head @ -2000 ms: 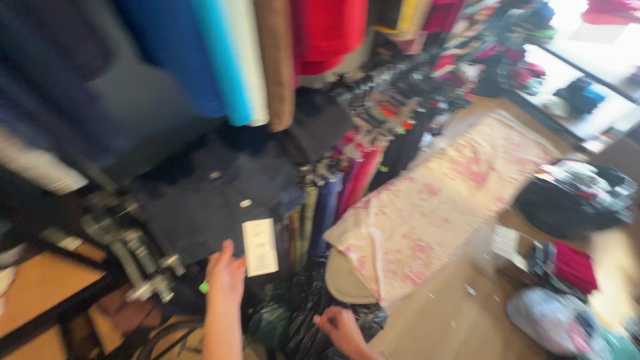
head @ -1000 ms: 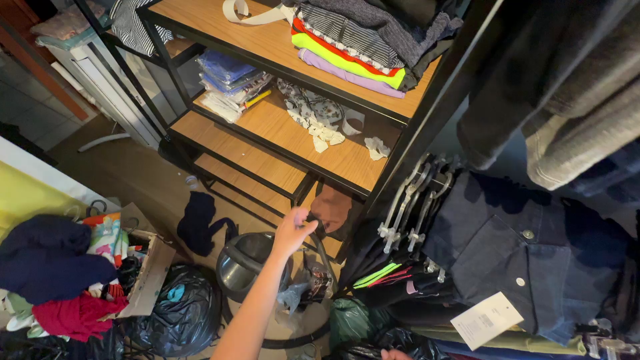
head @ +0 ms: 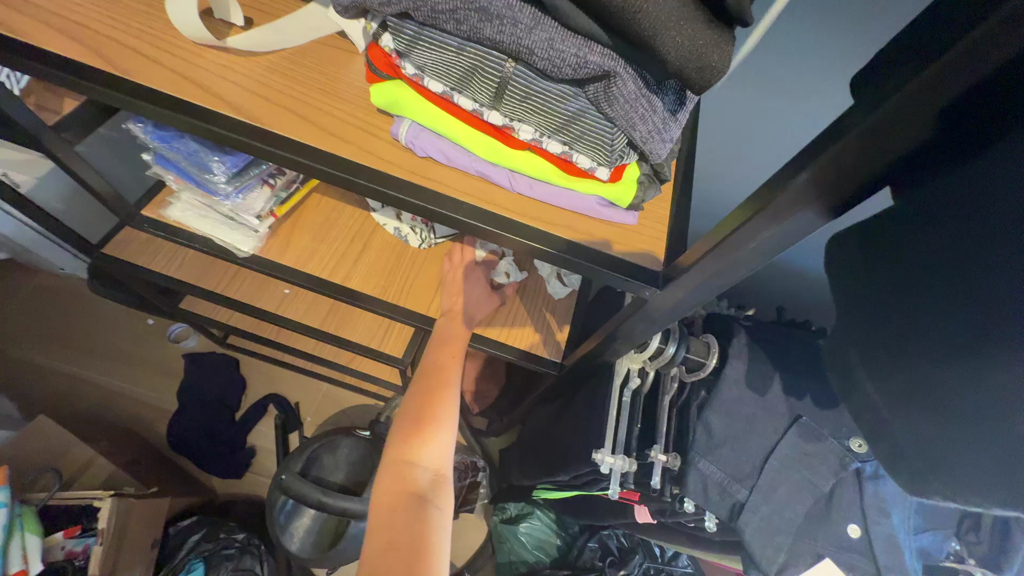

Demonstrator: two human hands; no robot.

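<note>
My left hand (head: 474, 290) reaches over the middle wooden shelf (head: 352, 248), back of the hand up. It touches a crumpled white piece of paper or cloth (head: 506, 270); its fingertips are partly hidden, so I cannot tell whether it grips it. Another crumpled white piece (head: 558, 279) lies just to the right. A floral patterned cloth (head: 410, 226) lies to the left, partly under the upper shelf's edge. Farther left is a pile of clear plastic-wrapped packets (head: 216, 180) with a yellow item beside it. My right hand is out of view.
Folded clothes (head: 512, 120) are stacked on the upper shelf, above my hand. A black metal post (head: 744, 216) rises on the right, beside clear hangers (head: 632, 416) and dark garments. Below stand a vacuum cleaner (head: 320, 488), an open cardboard box (head: 132, 528) and plastic bags; dark cloth (head: 210, 412) lies on the floor.
My left hand has moved from above the vacuum cleaner to the white crumpled piece on the middle shelf. My right hand has left the view. The view has swung to the shelves and come closer.
</note>
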